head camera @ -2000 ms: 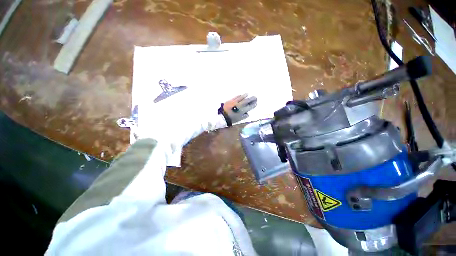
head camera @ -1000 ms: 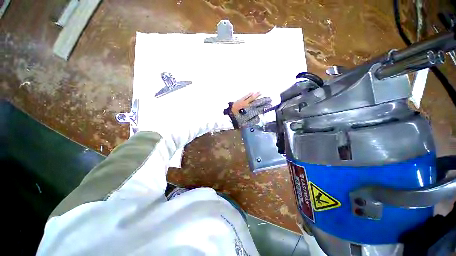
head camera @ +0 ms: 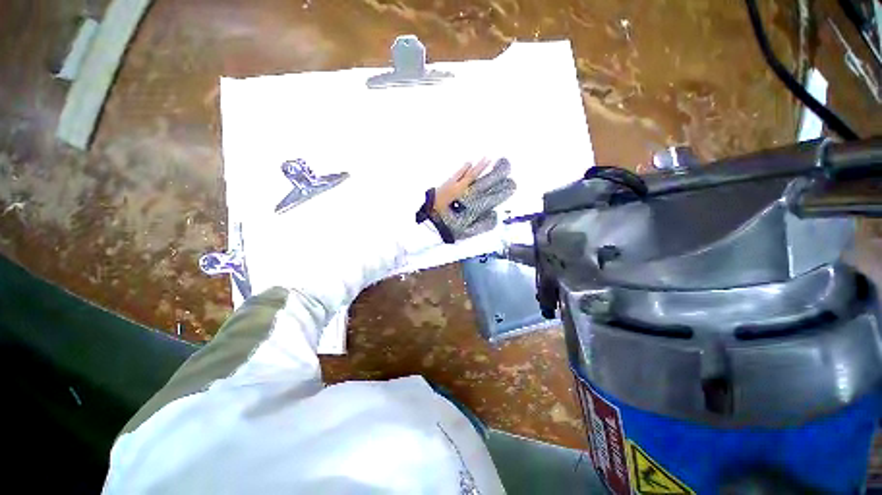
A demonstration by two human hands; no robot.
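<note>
A white fabric lay (head camera: 387, 135) lies flat on the brown table. My left hand (head camera: 469, 201), in a grey mesh glove with a dark strap and orange patch, rests flat on the lay near its lower right part, fingers apart and holding nothing. The blue and silver cutting machine (head camera: 716, 319) stands just right of my hand, its base plate (head camera: 508, 295) at the lay's lower right edge. One clamp (head camera: 409, 63) grips the lay's far edge, another clamp (head camera: 225, 265) its left edge, and a loose clamp (head camera: 309, 184) lies on top. My right hand is not in view.
A pale strip (head camera: 102, 72) lies at the far left of the table (head camera: 164, 193). A small metal piece (head camera: 674, 158) sits behind the machine. A black cable (head camera: 783, 77) and a white scrap (head camera: 814, 101) are at the upper right. The green floor (head camera: 87, 300) shows at lower left.
The machine has come closer and looks larger. My left hand stays on the lay, its fingers now more spread. The lay and clamps have shifted slightly left in view since a second ago.
</note>
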